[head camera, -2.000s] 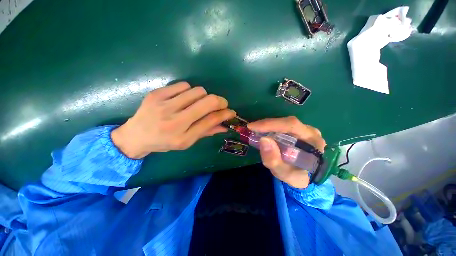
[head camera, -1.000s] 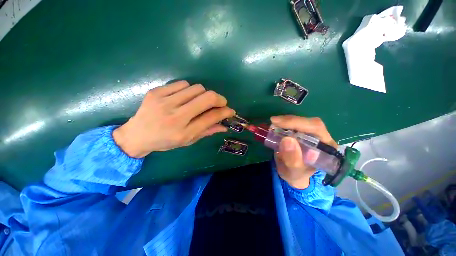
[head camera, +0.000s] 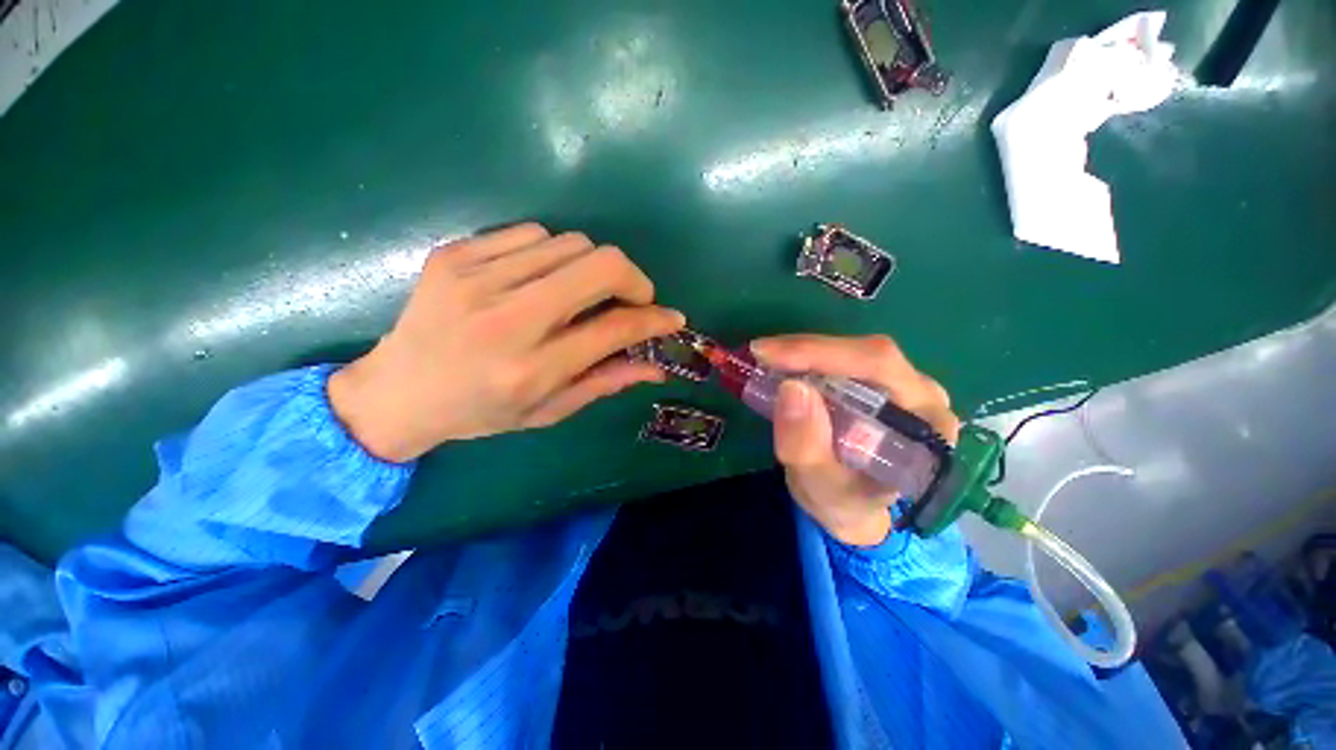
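Note:
A small dark housing with a metallic rim (head camera: 677, 353) lies on the green table at the fingertips of my left hand (head camera: 513, 340), which grips its left end between thumb and fingers. My right hand (head camera: 854, 425) holds the glue syringe (head camera: 875, 444) like a pen, its red tapered tip (head camera: 727, 362) pointing left at the housing's right part. Whether the needle touches it cannot be told. The syringe has a pinkish clear barrel and a green cap (head camera: 960, 479) at the rear. A second housing (head camera: 686, 427) lies just below the held one, nearer my body.
Another housing (head camera: 845, 262) lies to the upper right, and a larger-looking one (head camera: 891, 53) at the top edge. A crumpled white wipe (head camera: 1067, 147) and a black bar (head camera: 1238, 41) are at the upper right. The clear air hose (head camera: 1102, 583) curls beyond the table's near right edge.
The syringe first drew back to the right with my right hand, then came back left to the housing. My left hand stays at the housing. The whole view has shifted slightly.

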